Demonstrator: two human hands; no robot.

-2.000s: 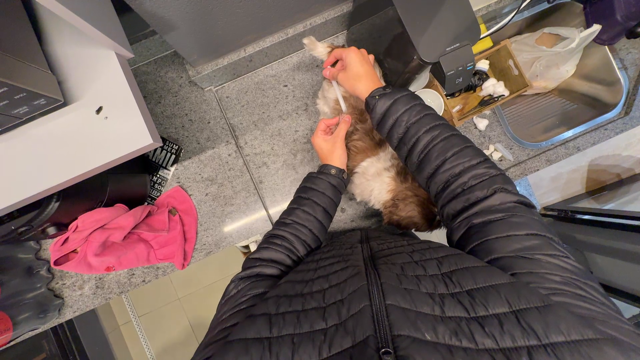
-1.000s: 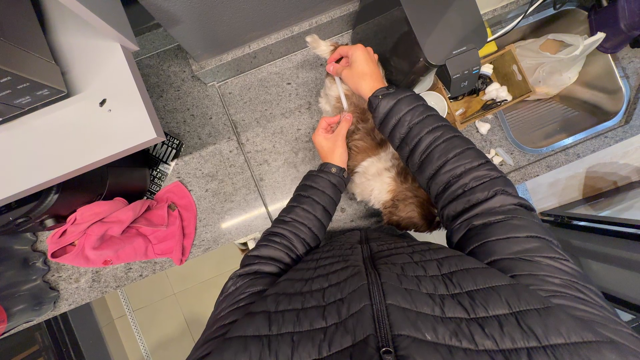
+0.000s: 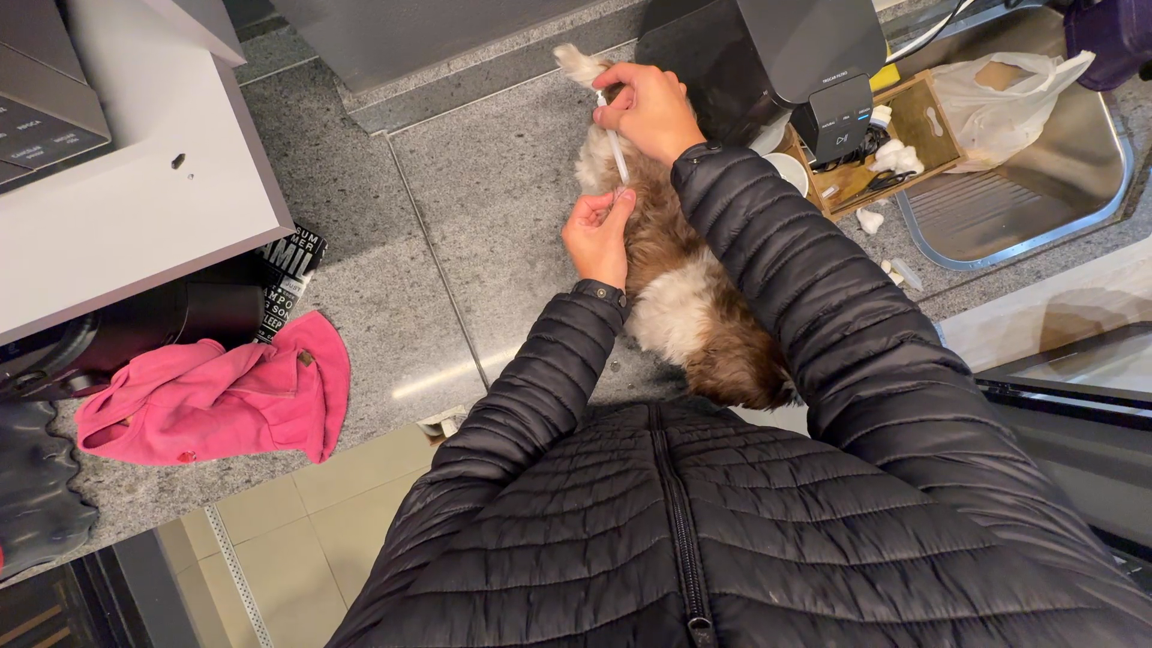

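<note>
A small brown and white long-haired dog (image 3: 670,306) is on the grey stone counter (image 3: 504,162), its head end near my jacket and its pale tail toward the wall. Over its back I hold a thin white plastic stick or syringe (image 3: 618,155); which of these it is I cannot tell. The fingers of my right hand (image 3: 655,110) pinch its far end, close to the base of the tail. My left hand (image 3: 601,236) has thumb and forefinger closed on the near end. Fur below both hands is partly covered by them.
Right of the dog stand a black countertop appliance (image 3: 814,54), a white cup (image 3: 788,173) and a wooden tray (image 3: 940,148) holding cotton and scissors (image 3: 886,180). Beyond are a steel sink (image 3: 999,234) and a plastic bag (image 3: 1008,108). A pink garment (image 3: 225,396) lies at the left.
</note>
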